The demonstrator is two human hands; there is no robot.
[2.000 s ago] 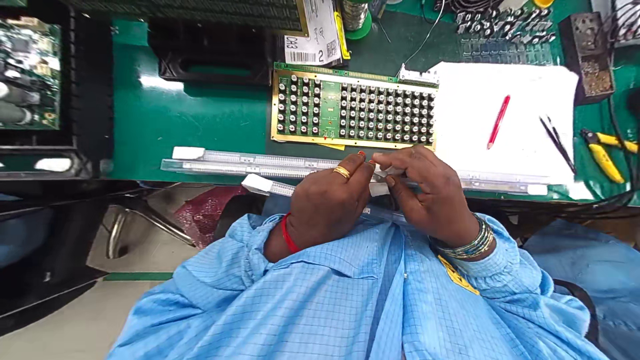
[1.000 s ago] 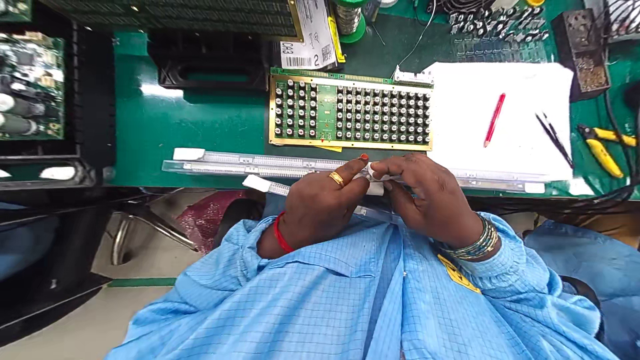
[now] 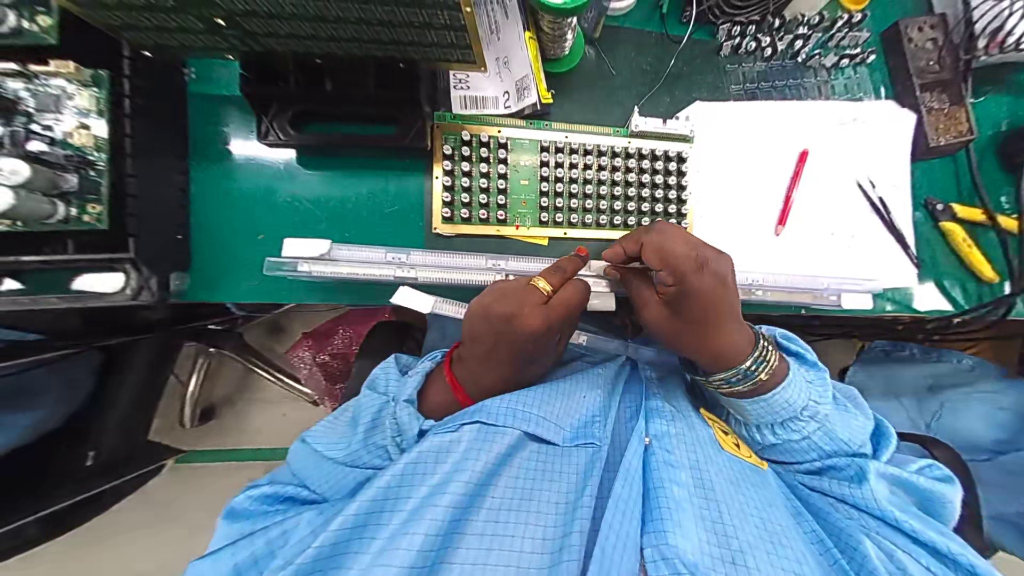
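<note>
My left hand [image 3: 528,324], with a ring and a red wristband, lies over a clear plastic component tube [image 3: 448,306] with a white end piece at the table's front edge. My right hand [image 3: 680,288], with bangles, pinches a small white piece [image 3: 596,268] between thumb and forefinger, close to my left fingertips. What exactly the piece is cannot be told. Two more clear tubes filled with small parts [image 3: 376,264] lie along the table edge, partly behind both hands. Just beyond them is a green circuit board [image 3: 524,184] in a gold-coloured frame, bearing rows of round black-and-silver components.
White paper [image 3: 736,192] holds a red pen [image 3: 792,192] and black tweezers [image 3: 888,220]. Yellow-handled cutters [image 3: 964,240] lie to the right, below a dark box [image 3: 932,96]. A solder spool [image 3: 556,36] and a white connector [image 3: 660,124] on a wire are behind the board.
Both hands stay over the tubes by the table edge. My right hand's fingers have shifted slightly, and more of the small white piece shows between the hands now.
</note>
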